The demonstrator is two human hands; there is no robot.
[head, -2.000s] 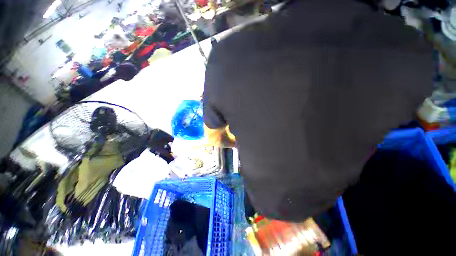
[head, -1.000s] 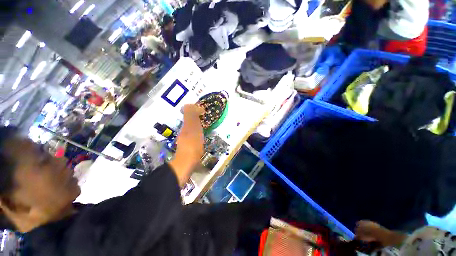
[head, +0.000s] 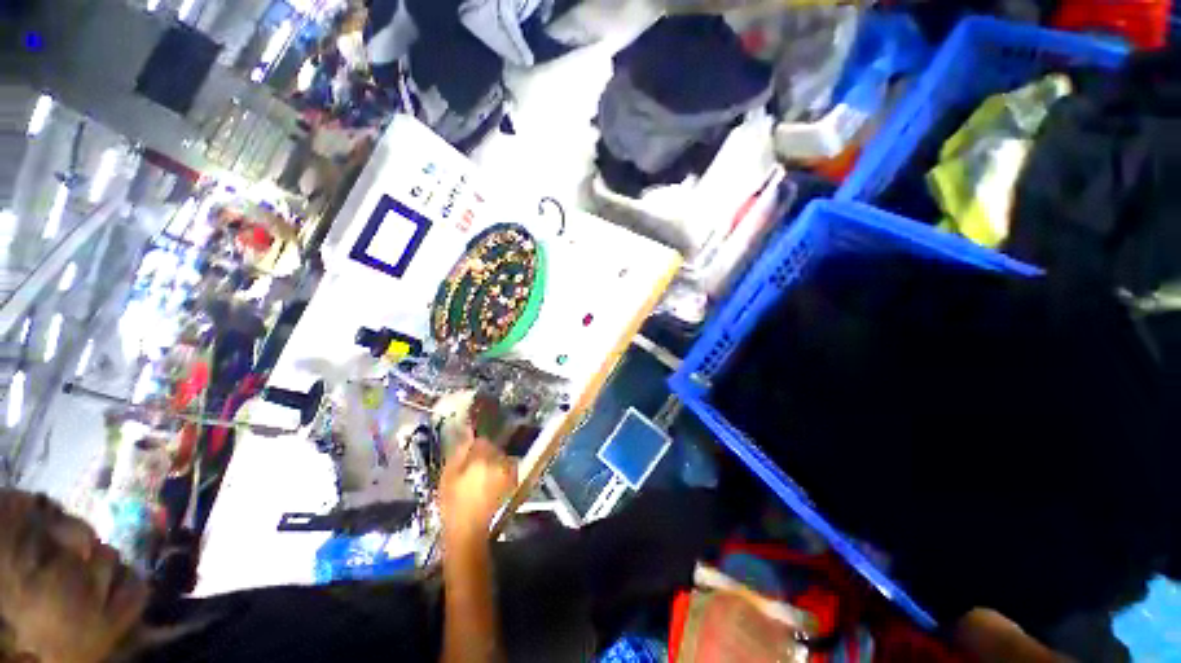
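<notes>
Black garments (head: 933, 440) fill a blue crate (head: 816, 499) at the right. A bare hand, apparently my right hand (head: 1004, 637), is cut off by the bottom edge, beside the crate's near corner and the black cloth. Its fingers are not clear, so I cannot tell if it holds anything. My left hand is not in view.
Another person at lower left has a hand (head: 477, 482) at the sewing machine on the white table (head: 622, 279). A green round basket (head: 528, 311) of small brown bits and a control panel stand there. A second crate (head: 907, 110) is behind. A red stool (head: 738, 622) is below.
The view has shifted. The other person's hand has moved from the round basket to the machine area. My apparent right hand is lower and more cut off; its patterned sleeve is out of view.
</notes>
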